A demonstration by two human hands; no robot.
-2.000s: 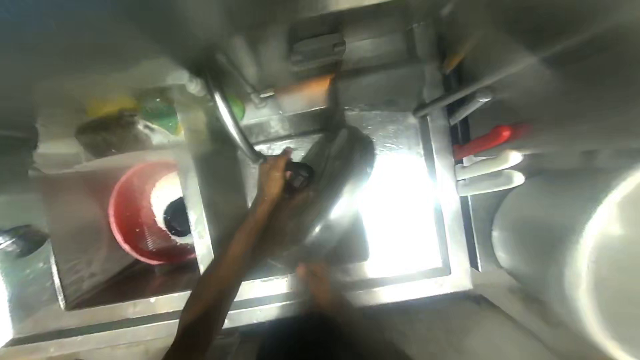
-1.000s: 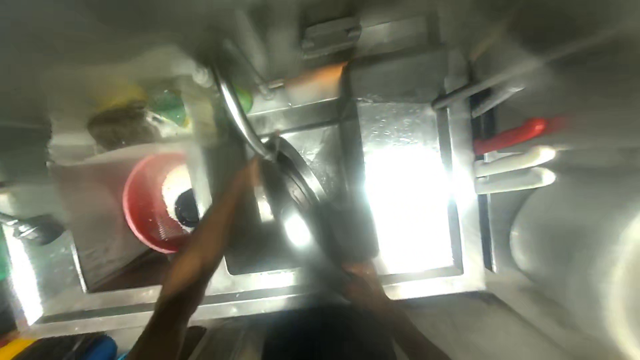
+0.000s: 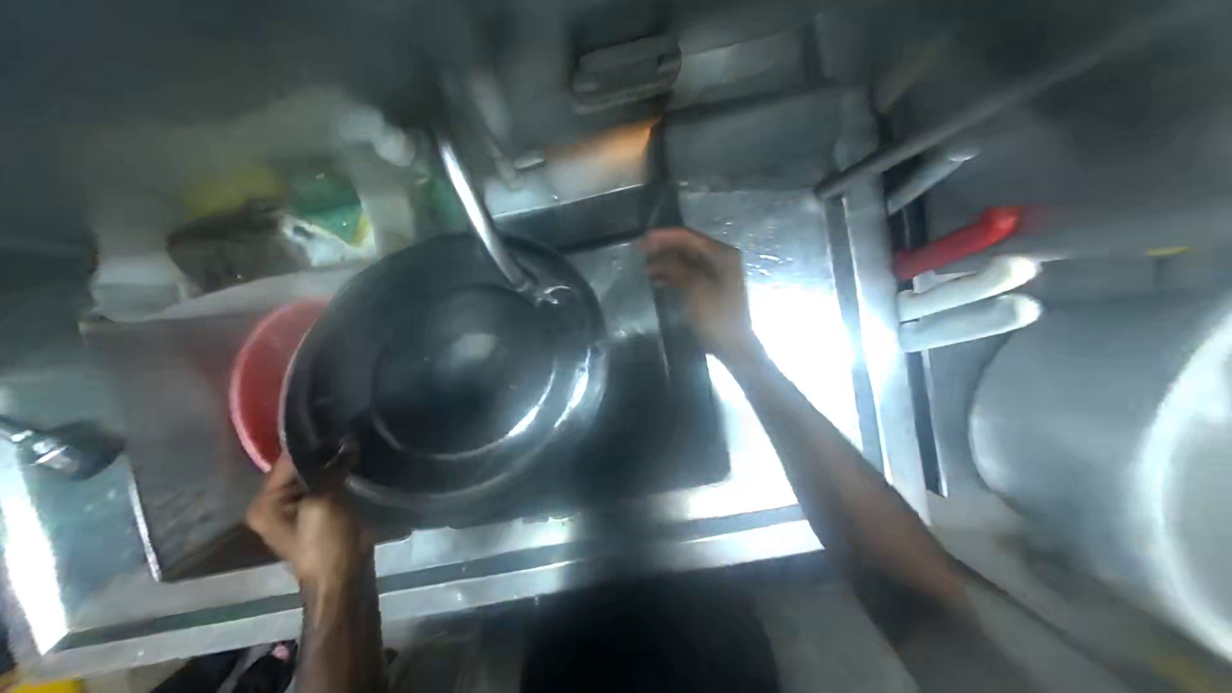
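Note:
A large round dark metal pan [image 3: 462, 366] lies under the curved metal faucet [image 3: 474, 197], its inside facing up and wet, with water landing near its upper right rim. My left hand [image 3: 313, 510] grips the pan's lower left edge. To the right of the pan, my right hand [image 3: 695, 279] is raised over the sink divider [image 3: 664, 327], its fingers bent; blur hides whether they hold anything. The pan covers part of a red plastic basket [image 3: 265, 385] in the left basin.
Red and white handles, including a red one [image 3: 962, 241], stick out right of the sink. A large metal pot [image 3: 1078, 423] stands at far right. Behind the left basin are a green and yellow sponge or cloth [image 3: 327, 207] and other items. A metal ladle or tap part [image 3: 67, 450] is at far left.
The pan has turned from a steep tilt to show its open inside and now reaches left over the red basket. My right hand has moved up, away from the near edge of the sink.

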